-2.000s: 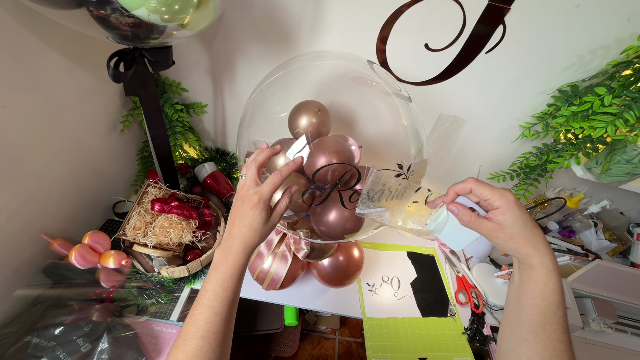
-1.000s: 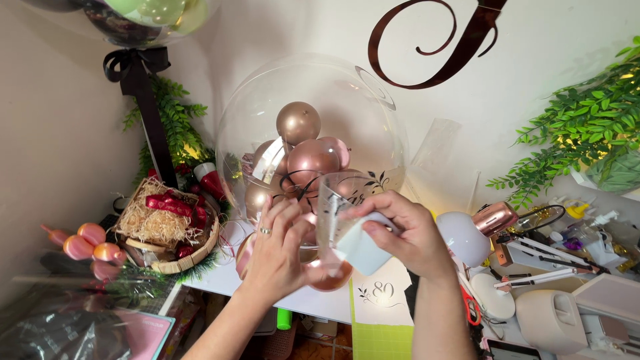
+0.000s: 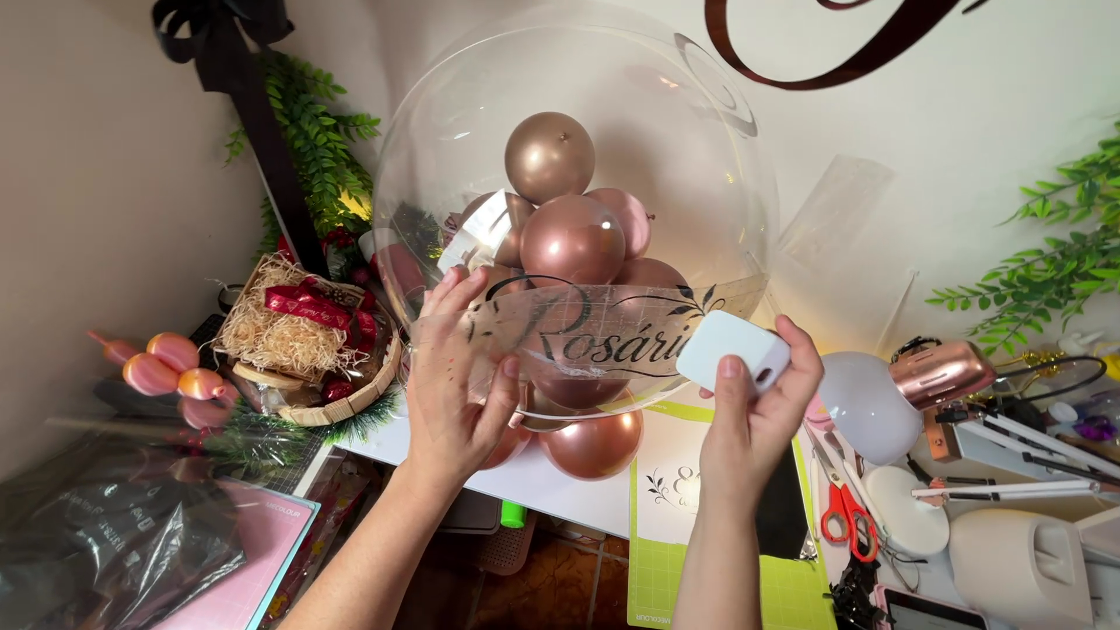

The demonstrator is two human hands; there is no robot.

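A large clear bubble balloon (image 3: pixel 455 96) stands in front of me with several rose-gold and brown balloons (image 3: pixel 573 241) inside. Across its lower front lies a strip of transparent transfer film (image 3: pixel 490 328) bearing black script lettering and leaf sprigs. My left hand (image 3: pixel 459 376) has its fingers spread over the film's left end; whether it grips the film is unclear. My right hand (image 3: pixel 761 385) holds a pale blue handheld scraper (image 3: pixel 731 350) at the film's right end. Below the bubble are more rose-gold balloons (image 3: pixel 595 442).
A straw-filled basket (image 3: pixel 389 385) with red ribbon stands left, beside orange twisted balloons (image 3: pixel 162 372). A green cutting mat (image 3: pixel 656 577) lies below right, near red-handled scissors (image 3: pixel 849 521). A lamp (image 3: pixel 871 407) and white containers stand at the right. Black plastic (image 3: pixel 114 534) lies lower left.
My hands, close together over the film a second ago, are now farther apart, the right one with the scraper at the film's right end. The view has come nearer to the bubble.
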